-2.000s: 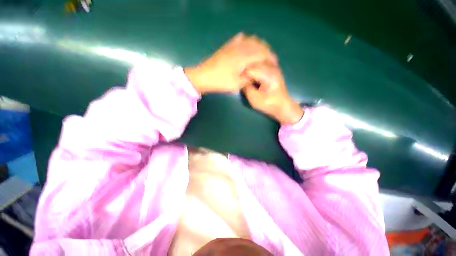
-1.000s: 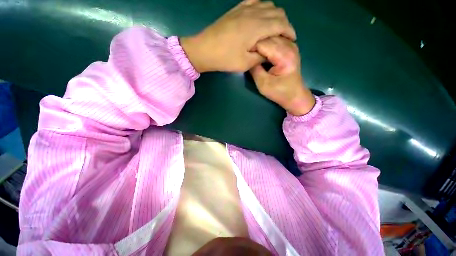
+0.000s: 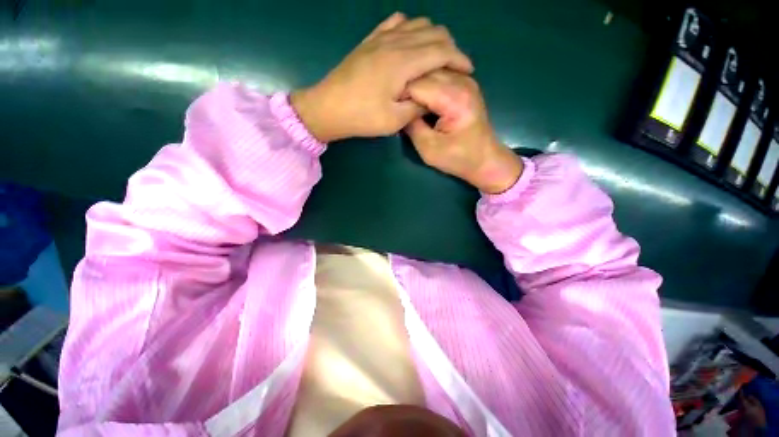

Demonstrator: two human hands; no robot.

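My left hand (image 3: 384, 81) and my right hand (image 3: 455, 128) are clasped together above the green surface (image 3: 547, 51). The fingers of my left hand lie over those of my right hand, whose thumb and palm side show. No object shows in either hand; the inside of the clasp is hidden. A black screen tray (image 3: 642, 128) stands at the right, cut off by the picture's edge. It holds several dark display modules (image 3: 677, 94) with white lit areas edged in yellow-green.
A small pale piece (image 3: 608, 17) lies on the green surface near the top. At the lower right are a white edge (image 3: 690, 320) and a cluttered area with orange and dark items (image 3: 713, 371). At the lower left are a blue thing (image 3: 24, 230) and a grey frame (image 3: 30, 341).
The black tray with display modules has come into view at the right. My hands stay clasped and appear slightly lower and further left than a second ago.
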